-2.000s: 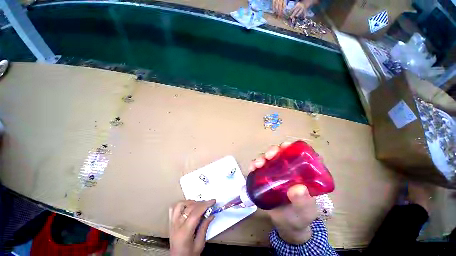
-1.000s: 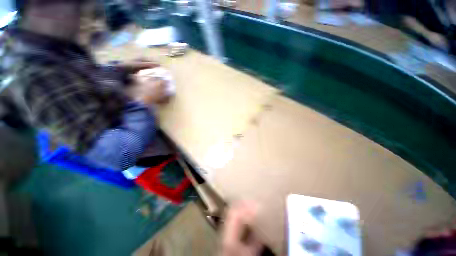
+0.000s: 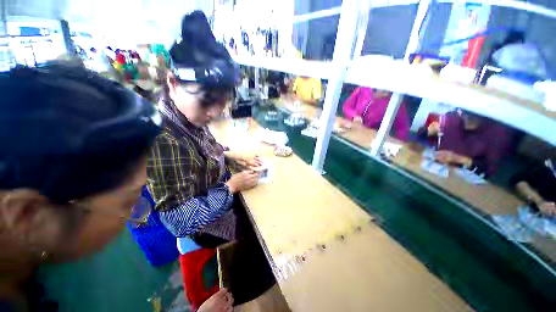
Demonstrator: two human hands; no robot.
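Observation:
A hand (image 3: 216,301), cut off by the bottom edge, has its fingers at the edge of a brown board or box (image 3: 227,265) below the bench. I cannot tell whether it is my left hand or belongs to the person close at left. My right hand is out of the picture. The tan bench (image 3: 323,213) runs away in front of me, with a shiny taped patch (image 3: 289,266) near its edge. The squeeze bottle and my white plate are not in view.
A person's head (image 3: 67,140) is close at left. Beyond, a seated person (image 3: 189,152) handles a small pale plate (image 3: 264,173). A round dish (image 3: 283,150) is behind it. A white post (image 3: 332,97) and green conveyor (image 3: 390,201) are right; people work across it.
The view has swung left and up. The white plate with parts has left the picture, and the bottle seen earlier is gone. A person's head now fills the left side.

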